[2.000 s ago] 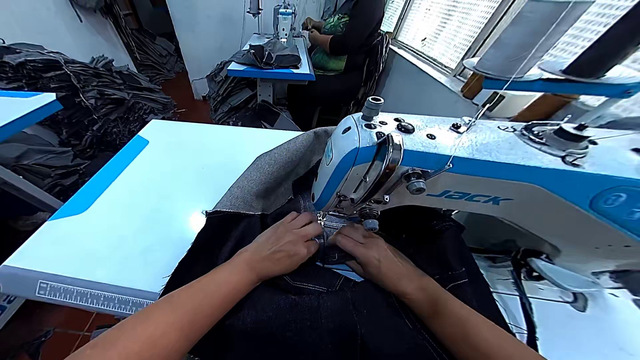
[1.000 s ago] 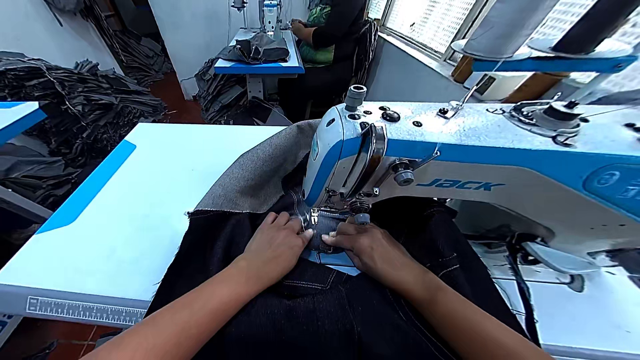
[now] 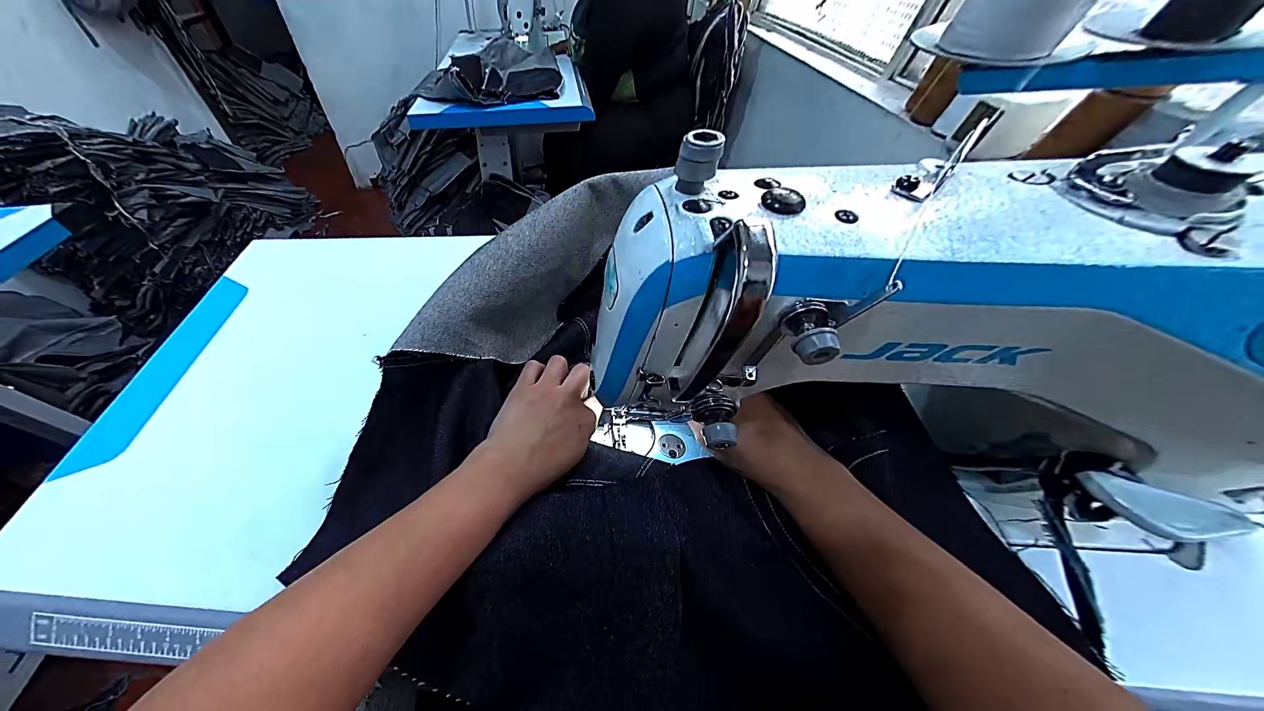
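Dark denim garment pieces (image 3: 592,583) lie across the sewing table and under the head of a white and blue Jack sewing machine (image 3: 948,227). At the left of the needle area, my left hand (image 3: 541,420) grips the denim, its fingers curled. My right hand (image 3: 755,439) is on the denim to the right of the presser foot, its fingertips hidden behind the machine's head. Between the hands the metal needle plate (image 3: 671,441) shows bare. A grey denim underside (image 3: 504,286) is folded up behind the left hand.
The white tabletop (image 3: 197,494) with a ruler strip (image 3: 123,635) extends left. Thread cones (image 3: 1017,30) stand above right. Piles of dark cloth (image 3: 128,207) lie at far left. Behind, a person (image 3: 622,89) sits by another sewing table (image 3: 494,114).
My hands have moved apart and away from me, to either side of the presser foot. The denim between them has shifted, and more of the needle plate shows.
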